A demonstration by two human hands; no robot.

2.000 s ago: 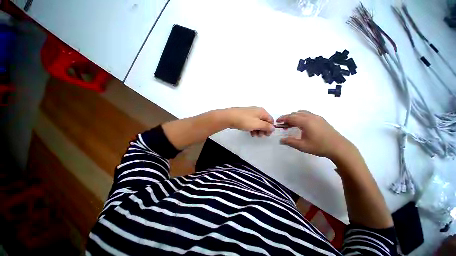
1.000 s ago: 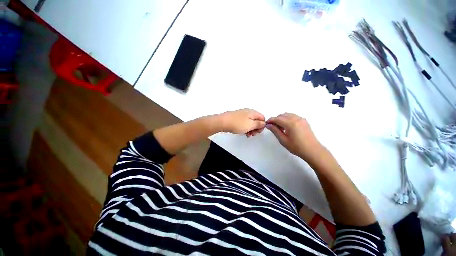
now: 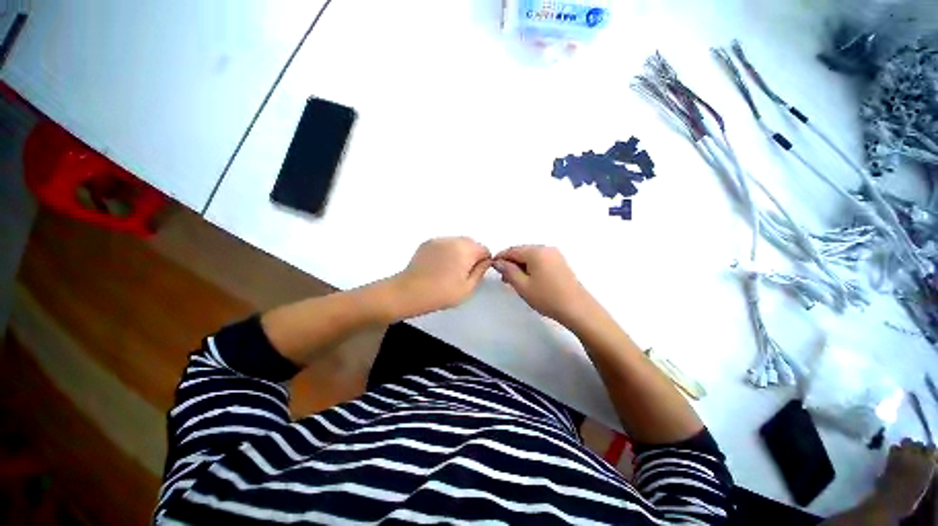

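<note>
My left hand [image 3: 449, 270] and my right hand [image 3: 539, 277] meet fingertip to fingertip above the table's near edge. Both are pinched on a thin cable end, mostly hidden by the fingers; whether tape is on it I cannot tell. A pile of black tape pieces [image 3: 607, 170] lies beyond my right hand, with a separate black tape piece [image 3: 620, 210] just below it. A cable bundle [image 3: 720, 154] with fanned reddish and dark wire ends lies to the right. Finished cables [image 3: 813, 141] with short black bands lie beyond it.
A smartphone [image 3: 314, 156] lies at left, a printed package [image 3: 561, 14] at the top. White connectors [image 3: 771, 370], a yellowish-beige strip [image 3: 674, 372], a second black rectangle [image 3: 797, 452] and a clear plastic bag [image 3: 852, 375] lie at right. Another person's hand [image 3: 907, 478] shows lower right. A harness heap [image 3: 905, 108] is upper right.
The view has shifted, so the table items appear further left. My hands stay together with the fingertips closed in. The beige strip and the other person's hand now show more.
</note>
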